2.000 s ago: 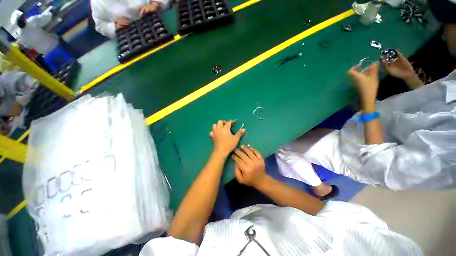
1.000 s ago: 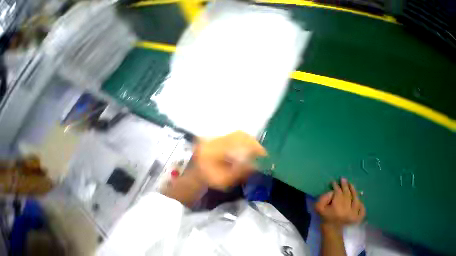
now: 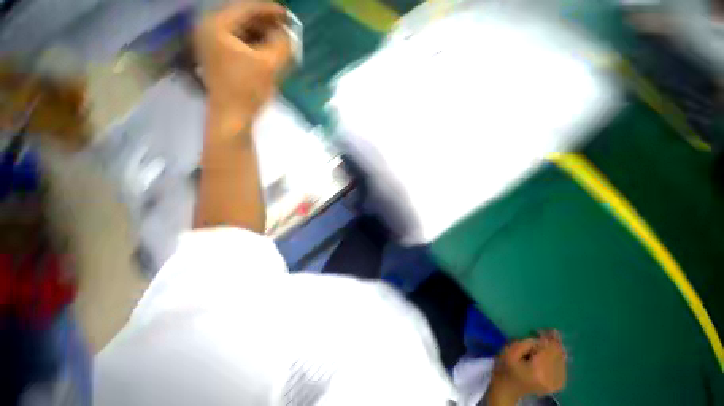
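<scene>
My left hand (image 3: pixel 242 59) is raised at the upper left, above the far end of the machine bed, with its fingers curled. A thin pale curved edge shows beside its fingers; blur hides whether it is held. The stack of white sheets (image 3: pixel 476 111) lies right of this hand, overexposed, so no rings can be made out on it. My right hand (image 3: pixel 536 365) is low at the right, by the near edge of the green line surface (image 3: pixel 548 270). Its fingers are curled and blurred, and no held thing can be made out.
The pale machine bed (image 3: pixel 171 131) is at the left, with a blurred red button (image 3: pixel 303 208) on its front edge. A yellow stripe (image 3: pixel 635 222) runs along the green surface. Blurred orange-brown and red shapes stand at the far left. Dark blurred things are at the upper right.
The view has swung left. My left hand has moved from the sheet stack's near edge to beyond its left side. My right hand's fingers, spread before, are now curled.
</scene>
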